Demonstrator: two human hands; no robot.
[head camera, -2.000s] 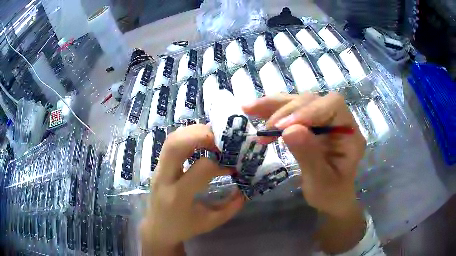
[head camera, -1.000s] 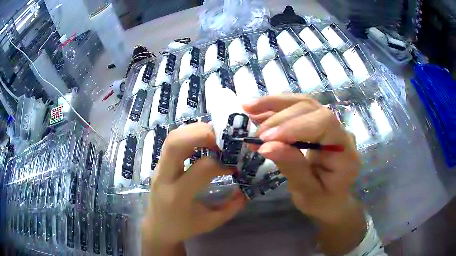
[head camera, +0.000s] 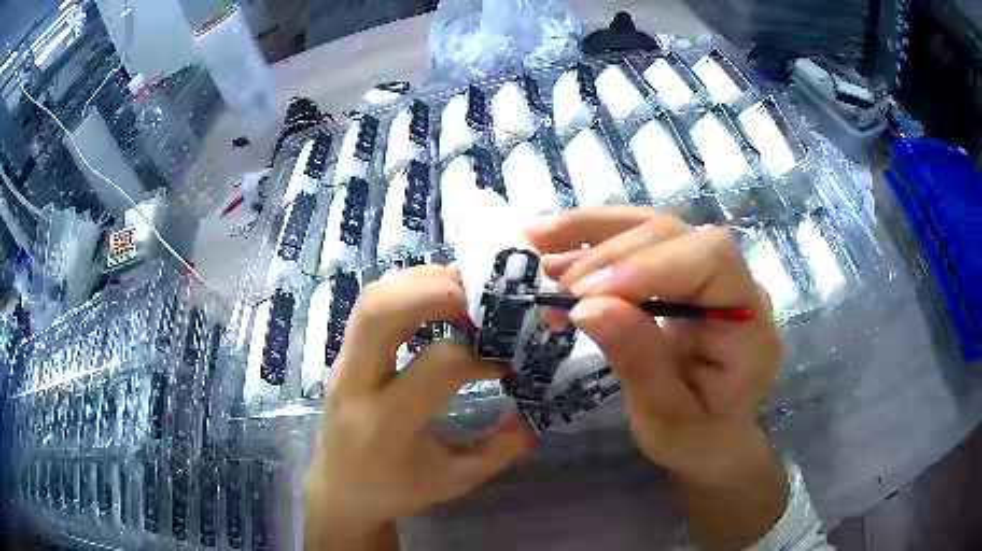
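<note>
My left hand (head camera: 404, 398) holds several white electronic units fanned out, their dark boards facing right. The uppermost unit (head camera: 504, 307) shows its black board with silvery parts and a pale oval at the top. My right hand (head camera: 673, 334) holds a thin black tool (head camera: 646, 308) with a red end between thumb and fingers. The tool's narrow tip lies at the uppermost unit's board; whether it touches cannot be told. Behind the hands, a clear blister tray (head camera: 282, 409) holds rows of white units, those on the left showing dark boards.
A second clear blister tray or stack (head camera: 92, 414) stands at the left. A crumpled plastic bag (head camera: 501, 38) lies behind the main tray. A blue bin (head camera: 942, 231) is at the far right. A white card with a red grid (head camera: 124, 245) and a dark cable bundle (head camera: 304, 116) lie left.
The tool tip has shifted slightly on the uppermost board, and its red end dropped a little from its earliest position. The left hand and the held units have stayed nearly still.
</note>
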